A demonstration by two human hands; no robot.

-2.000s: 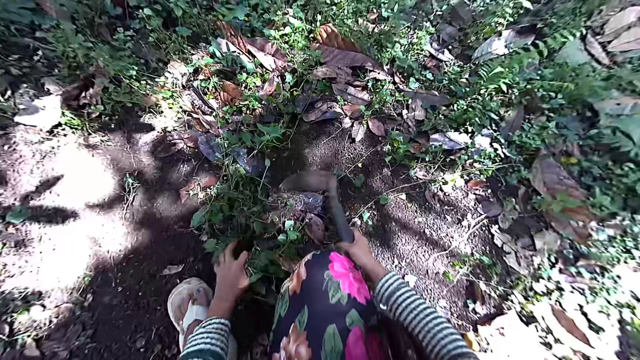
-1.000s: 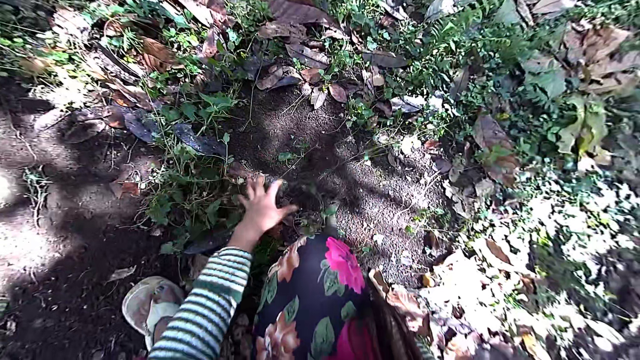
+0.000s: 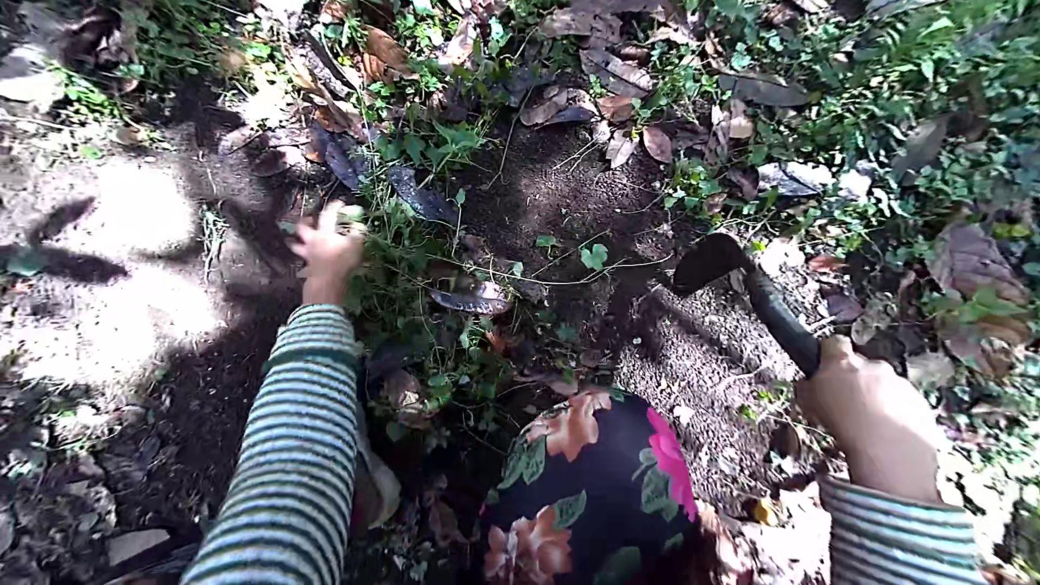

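My right hand point(image 3: 869, 406) grips the dark handle of a short hand hoe point(image 3: 776, 313), whose broad curved blade point(image 3: 708, 262) points left just over the bare soil. At the left, my left hand point(image 3: 327, 244) is stretched out with its fingers apart, beside a patch of green vines and weeds point(image 3: 406, 260); the hand is slightly blurred, and I see nothing held in it. Between the hands, thin stems and a few small green leaves point(image 3: 594, 257) lie on dark loose soil point(image 3: 569, 195). A dark, shiny dead leaf point(image 3: 471, 299) lies among the weeds.
Dry brown leaves point(image 3: 617, 73) and low green plants point(image 3: 877, 65) cover the ground ahead and to the right. Sunlit bare earth point(image 3: 122, 244) spreads at the left. A knee in floral cloth point(image 3: 601, 487) is at the bottom middle, with part of a shoe point(image 3: 380, 487) beside it.
My left hand has moved left to the edge of the weeds. My right hand and the hoe, not visible one second ago, are in view at the right.
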